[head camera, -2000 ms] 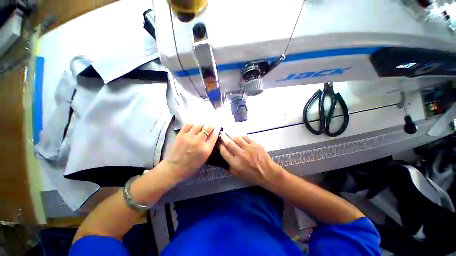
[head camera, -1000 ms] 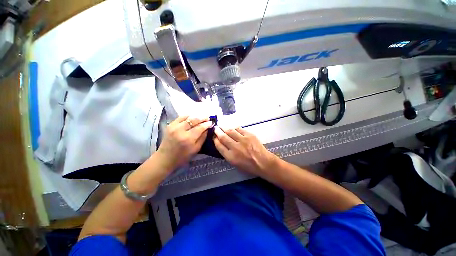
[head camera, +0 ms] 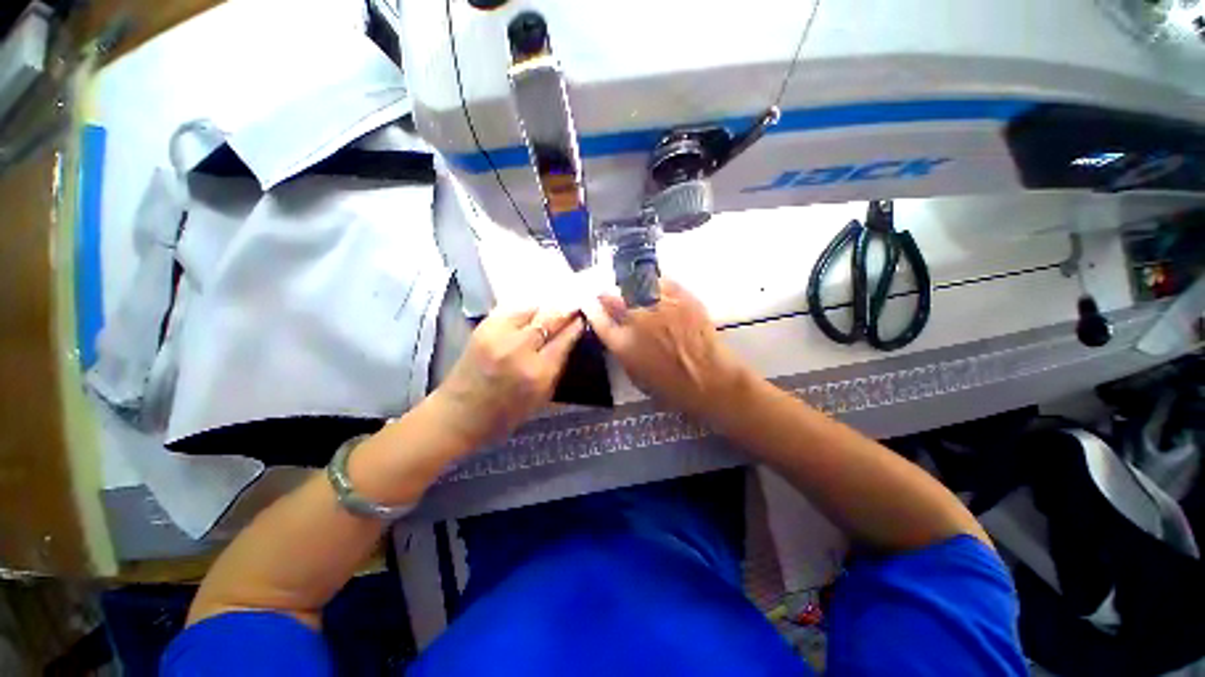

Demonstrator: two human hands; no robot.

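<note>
My left hand (head camera: 509, 364), with a ring and a bracelet, holds a black fabric piece (head camera: 584, 373) by its upper left edge, just in front of the needle area. My right hand (head camera: 671, 347) is at the right of the black piece, its fingertips up close to the presser foot area; its grip is partly hidden. The light-grey garment piece (head camera: 311, 291) with black sections lies heaped left of the needle. The needle and presser foot are lost in glare. The white sewing machine (head camera: 912, 132) stands over the work.
Dark-handled scissors (head camera: 870, 280) lie on the white table right of the needle. A printed ruler strip (head camera: 846, 393) runs along the table's front edge. A black-and-white bundle (head camera: 1103, 529) lies at the lower right. A brown board (head camera: 37, 331) is at the far left.
My right hand has moved up and forward beside the presser foot area, uncovering more of the black piece. My left hand stays at that piece. The camera view has shifted.
</note>
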